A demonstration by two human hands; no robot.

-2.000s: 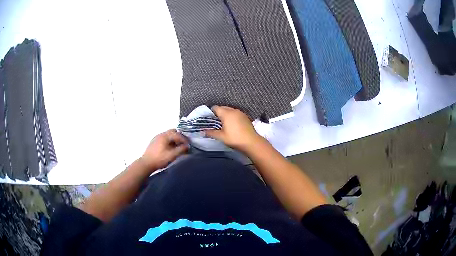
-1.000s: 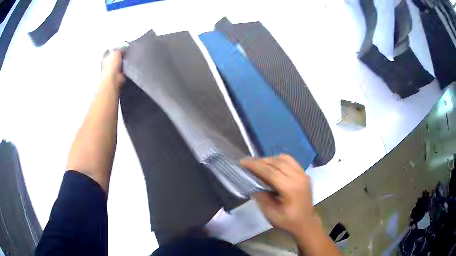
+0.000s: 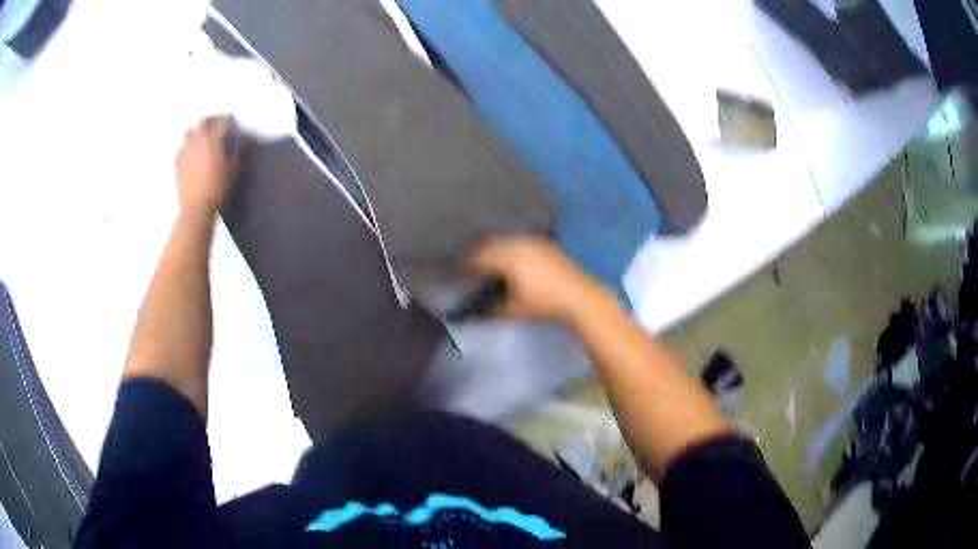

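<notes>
My left hand [image 3: 209, 166] is at the upper left corner of a dark grey-brown panel [image 3: 322, 268], its fingertips closed on the edge. This panel slants down to my body. A long grey-brown stack [image 3: 397, 139] with pale edges lies to its right. My right hand [image 3: 531, 279] is blurred at the stack's lower end. A small dark thing [image 3: 477, 300] shows by its fingers; whether it is held is unclear. A blue panel [image 3: 536, 129] and another grey-brown panel [image 3: 611, 97] lie further right.
A small tan box [image 3: 746, 120] lies at the right on the white table [image 3: 729, 236]. Dark cut pieces [image 3: 847, 48] are at the upper right, and a grey stack [image 3: 38, 429] is at the lower left. Dark scraps [image 3: 912, 397] lie on the floor at the right.
The stack that my right hand held bent up now lies flatter, over to the right. My right hand has moved up and left. My left hand has moved slightly down and left.
</notes>
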